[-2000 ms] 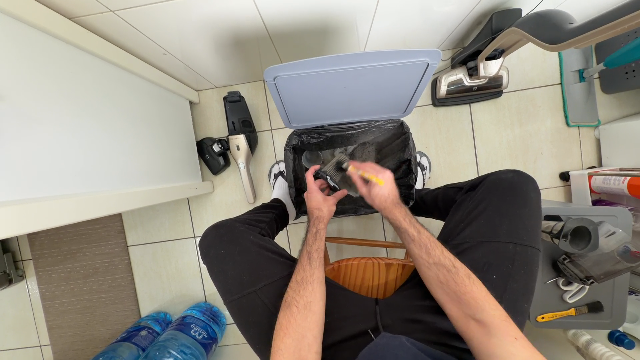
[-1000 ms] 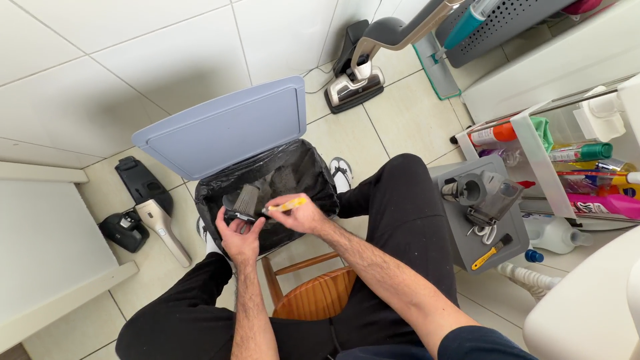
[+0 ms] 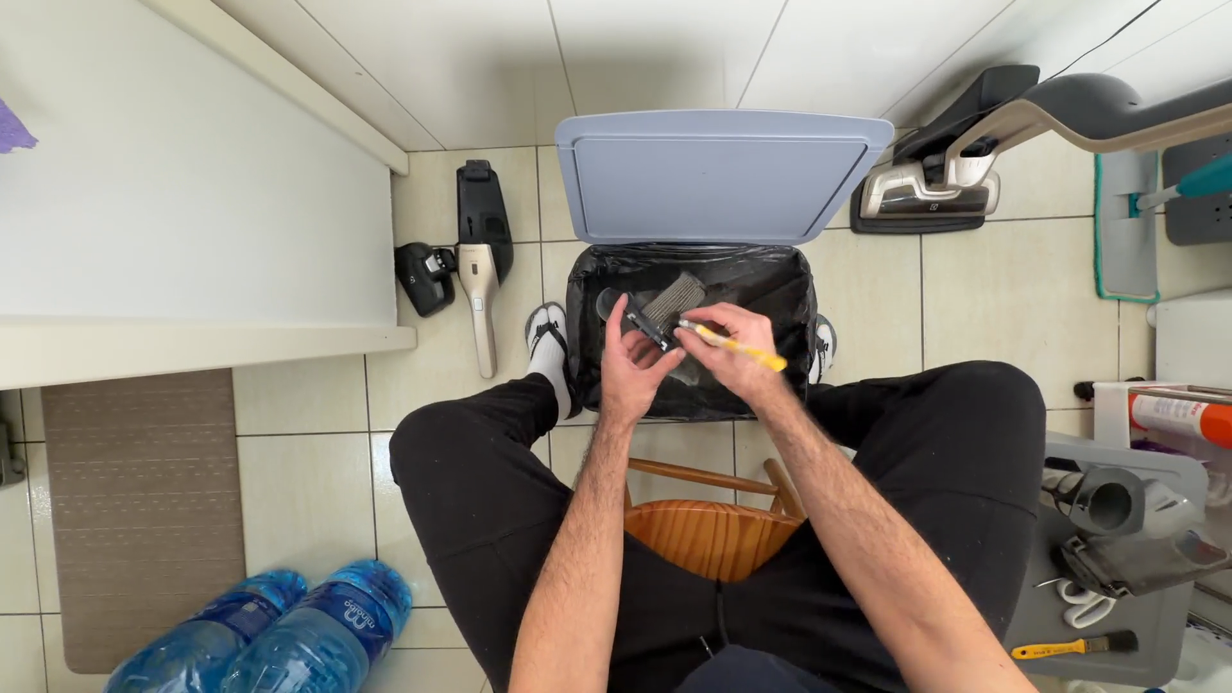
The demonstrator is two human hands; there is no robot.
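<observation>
My left hand grips a dark plastic vacuum filter part, whose grey pleated section points up and to the right. Beside it, my right hand is closed on a small yellow-handled brush; its tip is close to the part's edge, and whether they touch is unclear. Both hands are over an open bin lined with a black plastic bag. The bin's blue-grey lid stands raised behind it.
A handheld vacuum lies on the left floor tiles; an upright vacuum's head stands at upper right. On a grey tray are clear plastic vacuum parts, scissors and a yellow-handled paintbrush. Large water bottles lie lower left.
The view swung away and back. Both hands stay over the bin with the filter part and brush; the pleated section shows more plainly now than in the oldest frame.
</observation>
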